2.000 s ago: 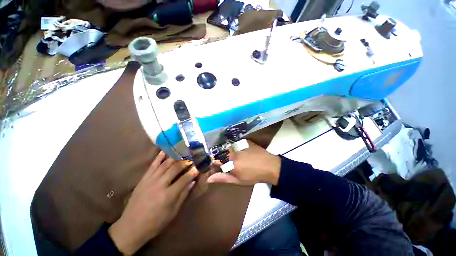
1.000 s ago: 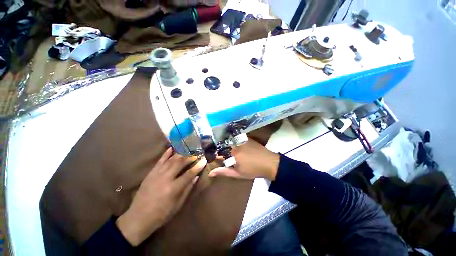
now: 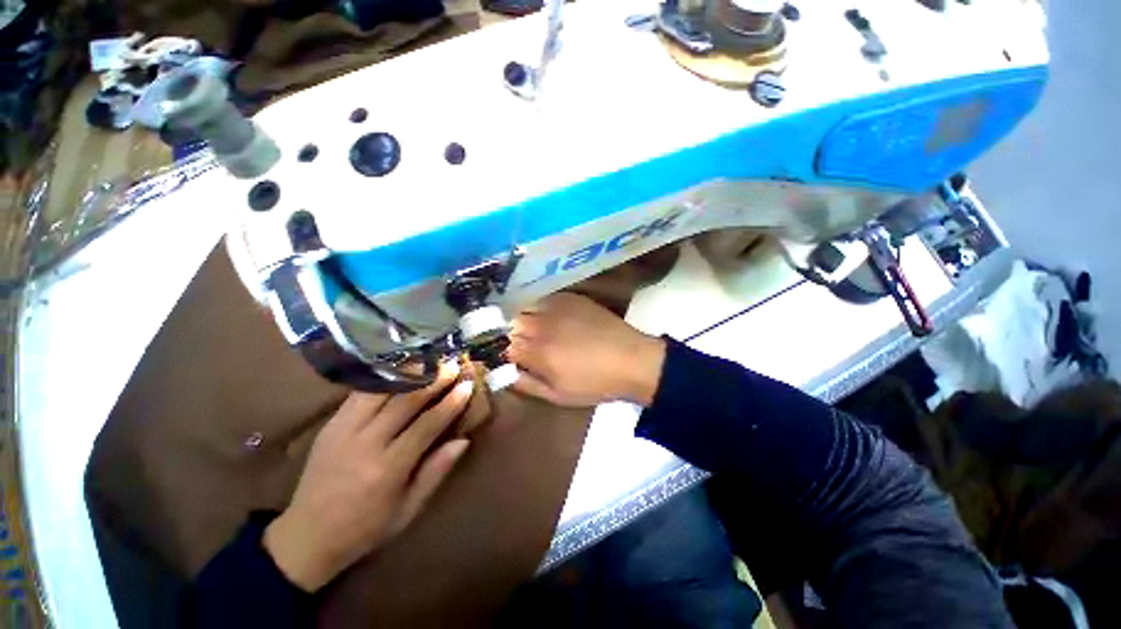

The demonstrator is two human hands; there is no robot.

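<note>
A large brown fabric panel (image 3: 184, 406) lies on the white machine table and runs under the head of the white and blue sewing machine (image 3: 590, 209). A small pale thread bit lies on it. My left hand (image 3: 369, 467) rests flat on the cloth, fingertips beside the lit needle area (image 3: 457, 366). My right hand (image 3: 572, 350) is just right of the needle area, fingers bent down at the cloth; its fingertips are partly hidden by the machine parts, so its hold cannot be told.
A tray with small tools (image 3: 965, 240) and a dark red-and-black tool (image 3: 900, 285) are at the table's right end. Fabric scraps (image 3: 148, 74) lie behind the table. White and dark cloth (image 3: 1014, 338) is piled at the right. A measuring strip runs along the front edge.
The view has moved closer to the machine head, and the "JACK" lettering now shows. My right hand's thumb has drawn in from the cloth and its fingers are more bent. My left hand stays on the cloth.
</note>
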